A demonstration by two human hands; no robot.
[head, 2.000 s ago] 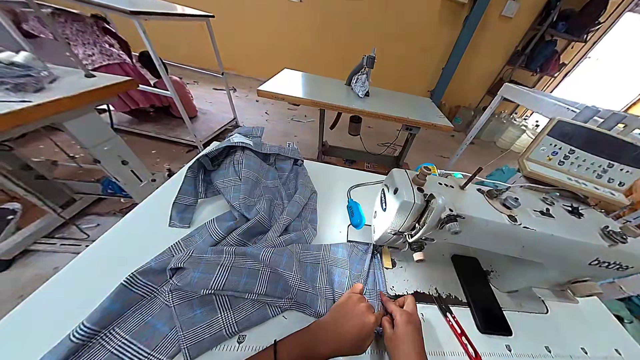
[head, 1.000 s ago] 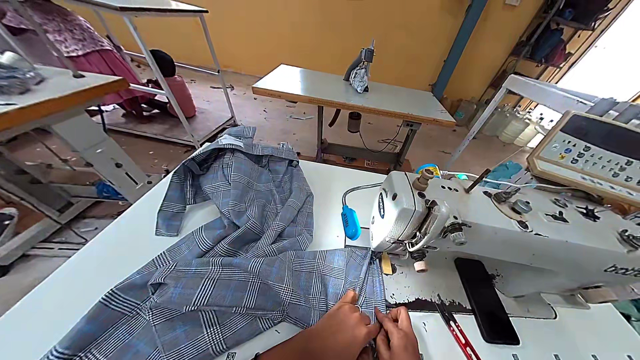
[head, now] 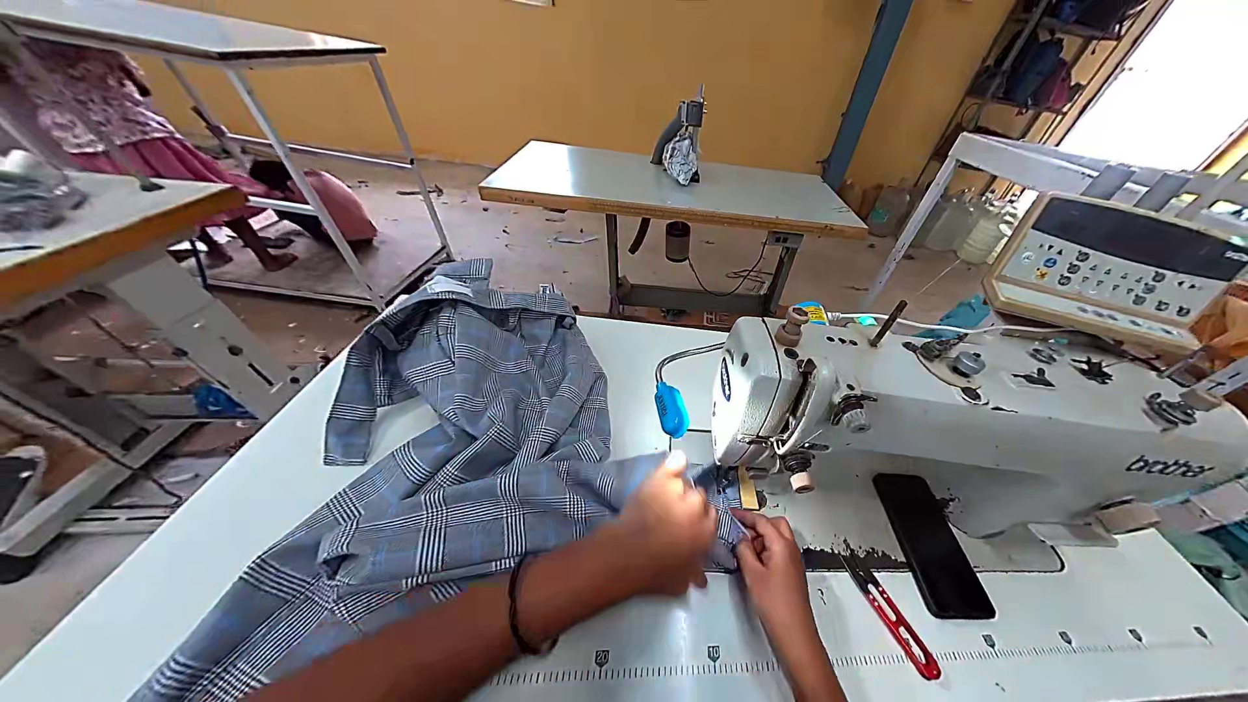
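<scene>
A grey-blue checked garment with a collar and sleeve lies over the white sewing table, one end under the needle area of a Brother sewing machine. My left hand, blurred, is over the cloth just left of the needle; whether it grips the fabric is unclear. Close by, my right hand pinches the cloth edge between thumb and fingers, in front of the presser foot. A dark band circles my left wrist. Red thread snips and a black phone lie right of my hands.
A blue lamp on a bent stalk stands left of the machine head. The control panel is at the right. Another table stands behind. Two people are at the upper left, beyond a metal-framed table.
My left hand has lifted from the cloth edge beside my right hand and moved up and away from it. My right hand stays at the edge near the needle.
</scene>
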